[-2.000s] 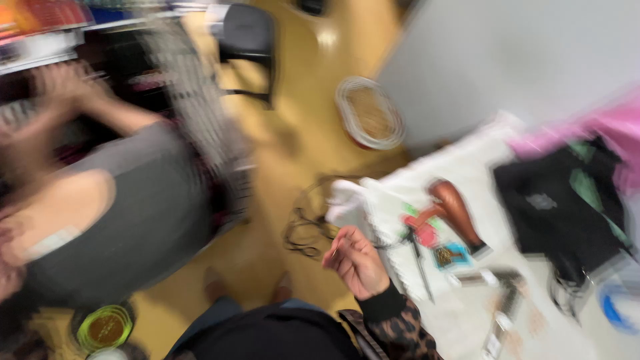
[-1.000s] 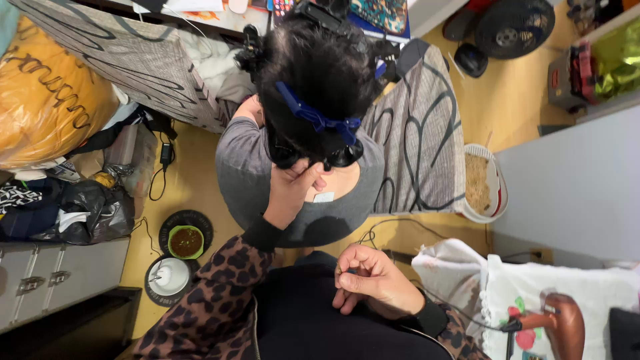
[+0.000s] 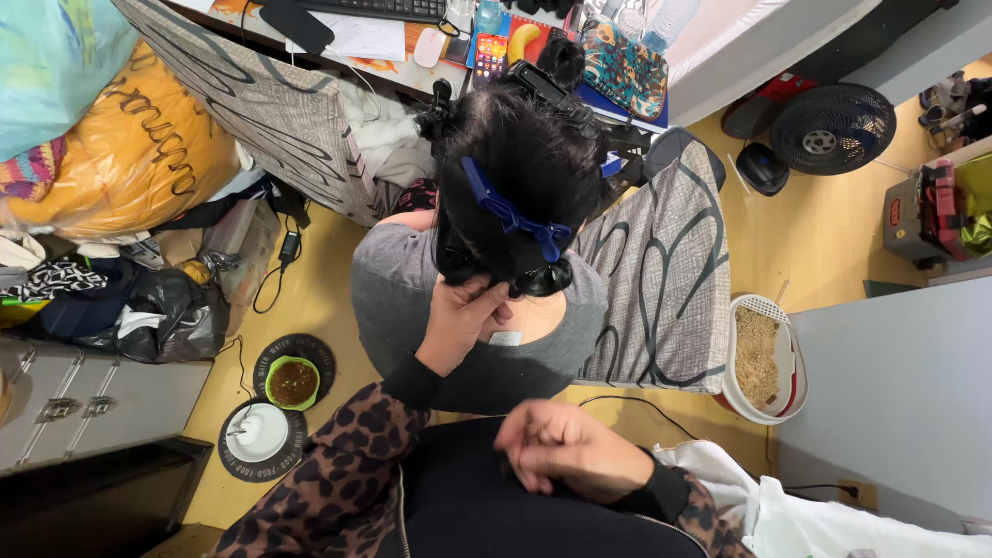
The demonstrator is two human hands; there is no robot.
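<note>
A seated person in a grey top point(image 3: 395, 310) has their back to me, their black hair point(image 3: 527, 155) pinned up in sections. Blue hair clips point(image 3: 515, 213) lie across the back of the head. My left hand point(image 3: 457, 322) pinches a lock of hair at the nape, thumb and fingers together. Lower down and to the right, in front of my own torso, my right hand point(image 3: 570, 449) is blurred, with its fingers curled; whether it holds something small cannot be made out. A small white label point(image 3: 505, 339) shows at the neckline.
Patterned fabric panels point(image 3: 659, 279) flank the person. Ahead is a desk with a keyboard point(image 3: 387, 8), a mouse point(image 3: 428, 48) and a phone point(image 3: 491, 56). Bowls point(image 3: 292, 382) stand on the floor at left; a litter tray point(image 3: 759, 356) and a black fan point(image 3: 833, 128) are at right.
The view has swung from the table with the hair dryer to the seated person. My left hand, out of sight two seconds ago, is at the nape, as it was one second ago.
</note>
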